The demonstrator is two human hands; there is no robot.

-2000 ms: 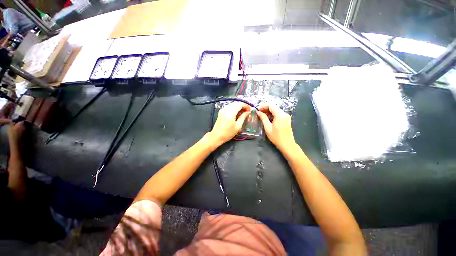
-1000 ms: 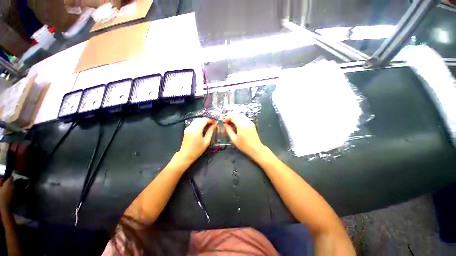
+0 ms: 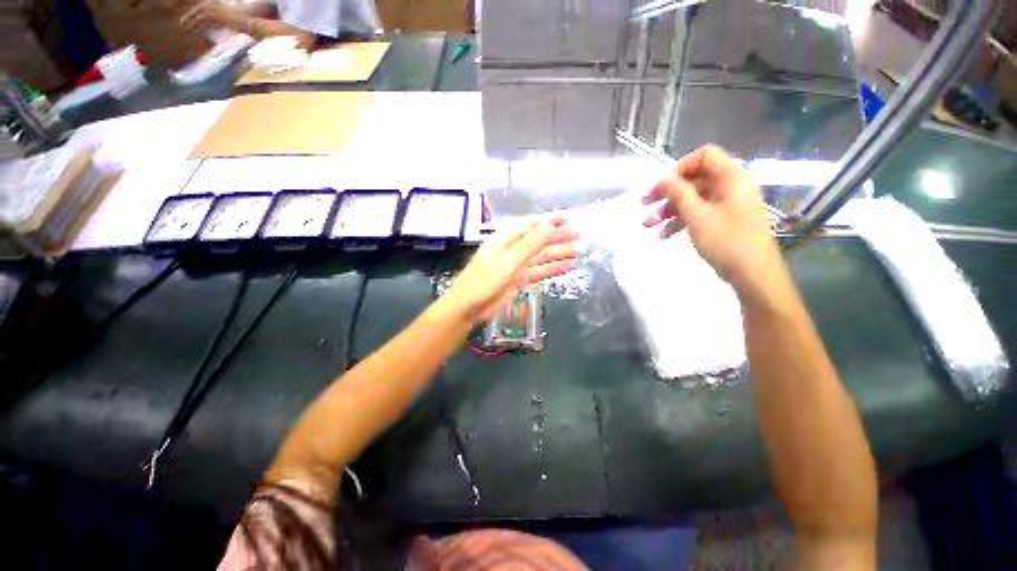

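Observation:
My right hand (image 3: 714, 218) is raised over the stack of plastic bags (image 3: 680, 318) and pinches a thin transparent plastic bag (image 3: 608, 229) by its edge. My left hand (image 3: 513, 265) is spread above the wired fixture, its fingers against or close to the bag's left end; contact is not clear. The small clear fixture (image 3: 515, 320) lies on the green bench with a red wire at its lower left. Several square black-framed LED work lights (image 3: 299, 216) stand in a row at the left, black cables (image 3: 212, 363) trailing toward me.
A second stack of plastic bags (image 3: 931, 296) lies at the right. A clear screen with an aluminium frame (image 3: 892, 123) stands behind the bench. Cardboard sheets (image 3: 284, 123) lie on white sheeting at the back left. Another person (image 3: 323, 16) is at the far bench. A box (image 3: 56, 201) is at the left edge.
My hands have left the cable at the fixture and moved apart, the right one up and right to a plastic bag. The nearest light's cable now hangs straight toward me. The view has shifted.

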